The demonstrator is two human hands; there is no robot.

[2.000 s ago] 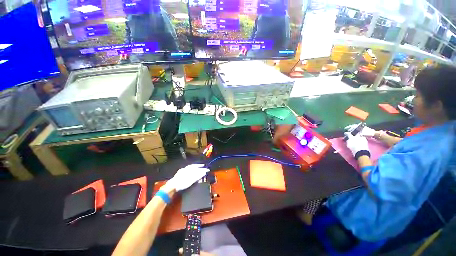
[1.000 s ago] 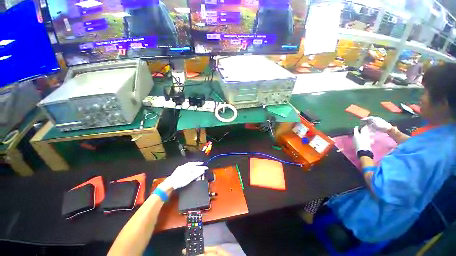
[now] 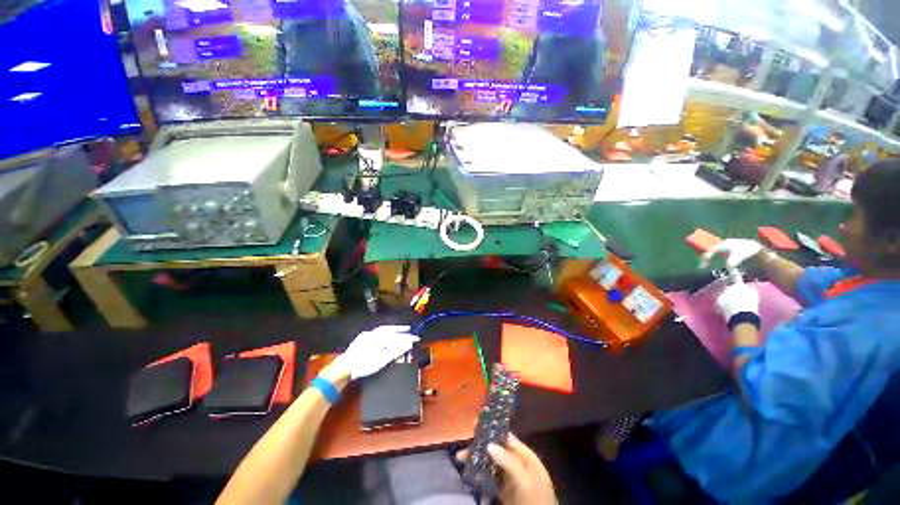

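Note:
A flat black set-top box lies on the glossy orange-brown fixture board. My gloved left hand rests at the back left of the box, near the connectors at its back edge; its fingertips touch or cover that edge, and I cannot tell whether it grips. My bare right hand holds the long black remote control, tilted up and to the right, at the board's front right. A green stick lies at the board's right edge. A blue cable curves from behind the box to the right.
Two more black boxes lie on red pads at the left. An orange foam pad and an orange test box lie to the right. Oscilloscopes and a power strip stand behind. A person in blue works at right.
My right hand has moved right with the remote, away from the front of the box, and the remote now tilts right. My left hand stays at the box. The view has shifted slightly.

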